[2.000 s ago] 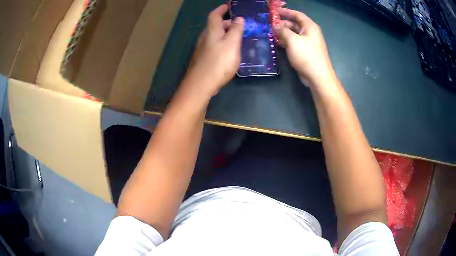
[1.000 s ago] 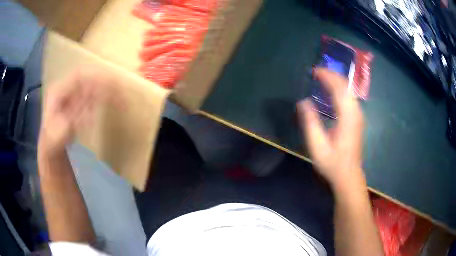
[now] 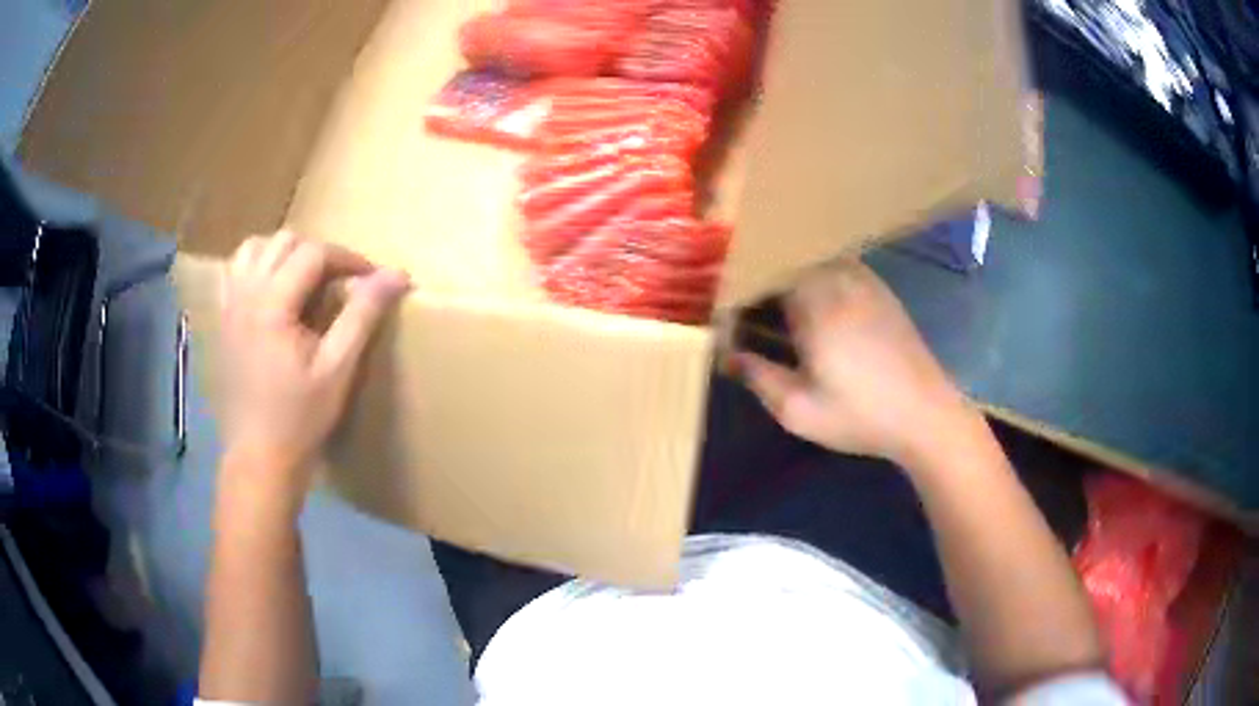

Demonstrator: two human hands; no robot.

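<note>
The open cardboard box (image 3: 428,235) stands in front of me with its flaps spread. Several red bubble bags (image 3: 621,179) lie in rows along its right side. My left hand (image 3: 283,345) grips the near left rim, fingers over the edge beside the near flap. My right hand (image 3: 856,366) is at the near right corner, partly under the right flap, with its fingertips partly hidden and blurred; its hold cannot be made out.
The phone (image 3: 957,237) lies on the green table (image 3: 1105,317), mostly covered by the box's right flap. Shiny black trays (image 3: 1174,69) are at the upper right. Red plastic bags (image 3: 1139,566) fill a carton below the table edge.
Both hands have left the phone and are now at the box. The box appears more central, its near flap close to my body, and its right flap now overhangs the phone.
</note>
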